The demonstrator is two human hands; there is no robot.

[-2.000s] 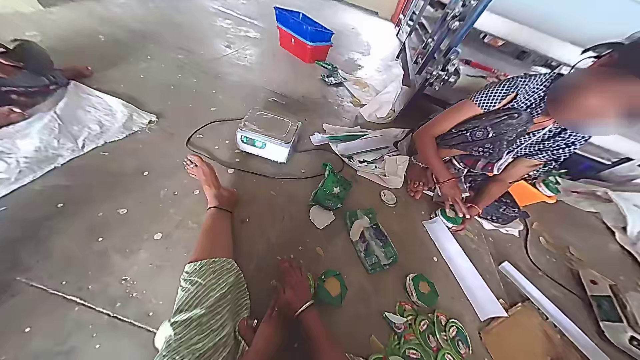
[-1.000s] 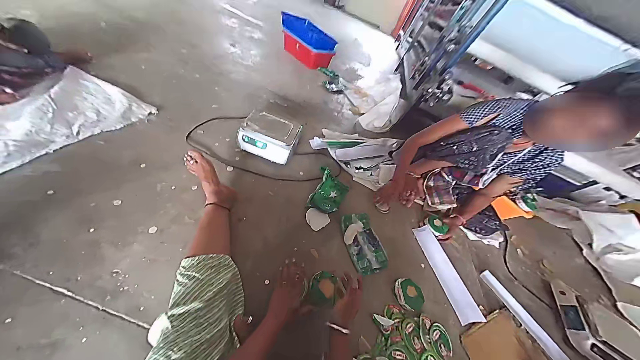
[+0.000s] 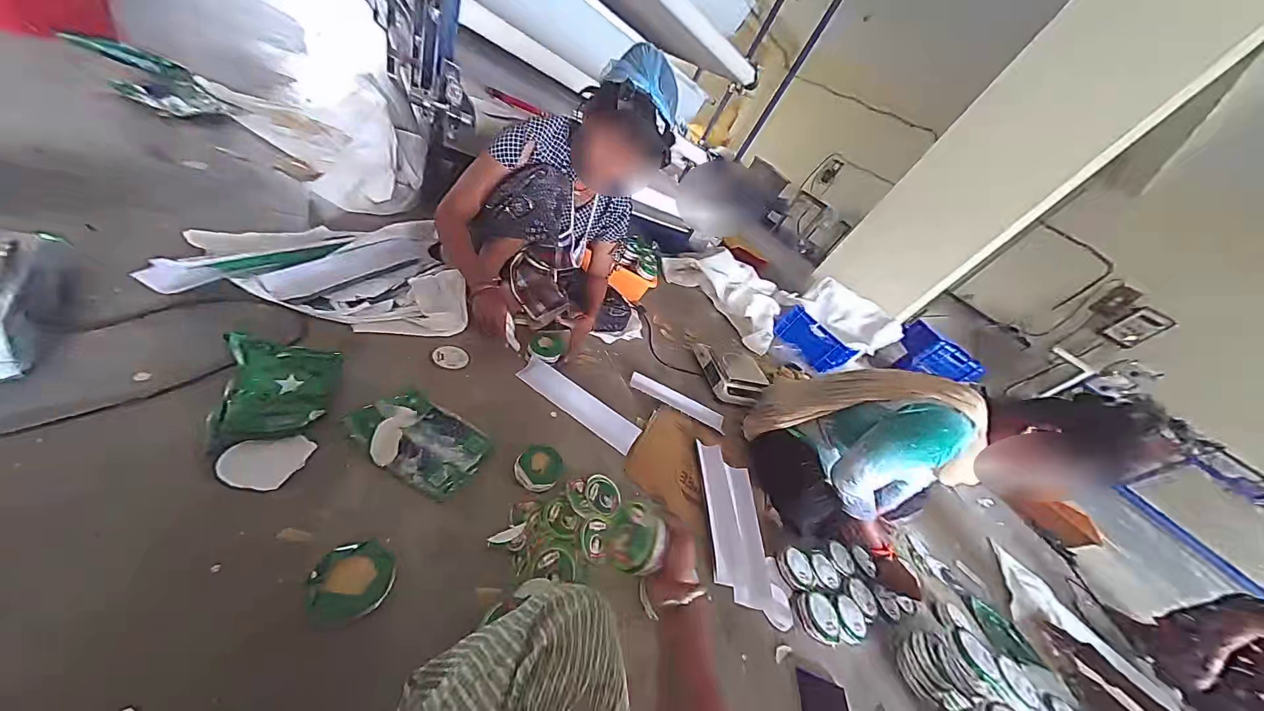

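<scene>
My right hand [image 3: 676, 563] is closed on a blurred stack of round green discs [image 3: 634, 536], held over the right side of a loose pile of green and white round discs [image 3: 553, 533] on the floor. A short stack of the same kind [image 3: 538, 467] stands just behind the pile. To the left lies a green disc with a brown patch [image 3: 351, 583], untouched. Farther off are a green plastic packet with a white star [image 3: 281, 385] and a clear and green packet [image 3: 425, 444]. My left hand is out of view. My knee in striped cloth is at the bottom.
A person [image 3: 553, 197] squats ahead, holding a green disc stack. Another person [image 3: 879, 444] bends at right by rows of stacked discs [image 3: 829, 592]. Paper strips [image 3: 578, 400], a cardboard sheet [image 3: 671, 459], a scale-like device [image 3: 731, 375] and blue crates [image 3: 815, 339] are around them.
The view has swung far to the right. The green disc that was between my hands now lies on the floor, and my right hand has moved to the pile and taken hold of a stack.
</scene>
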